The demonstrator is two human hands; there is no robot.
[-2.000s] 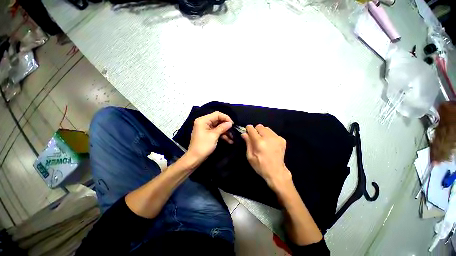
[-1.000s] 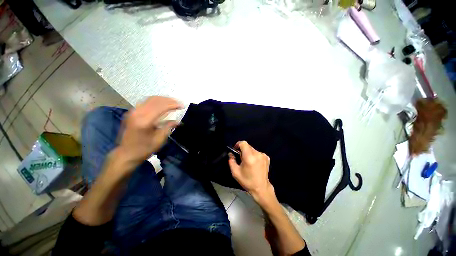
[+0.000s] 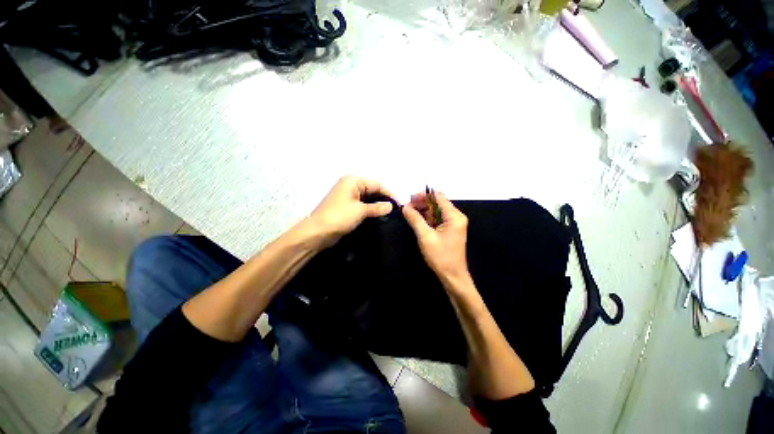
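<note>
A black garment point(image 3: 509, 271) lies on the whitish table and partly over my jeans-clad legs. A black hanger point(image 3: 591, 301) sticks out at its right end, hook to the right. My left hand point(image 3: 350, 208) pinches the garment's upper edge between thumb and fingers. My right hand point(image 3: 441, 233) is just beside it, its thumb and fingertip at the same edge. Thread snips point(image 3: 432, 206) are held in my right hand, the points showing up past the fingers. Any thread between the fingertips is too small to tell.
Black garments on hangers point(image 3: 229, 30) lie heaped at the far left. A plastic bag point(image 3: 645, 131), a pink roll point(image 3: 587, 38), a brown furry piece point(image 3: 721, 188), papers and a blue item point(image 3: 735, 266) lie at the right. A green-and-white box point(image 3: 76, 335) stands on the floor at left.
My left hand has come back from the left and taken hold of the garment's edge. My right hand has moved up beside it. More heaped garments show at the far left.
</note>
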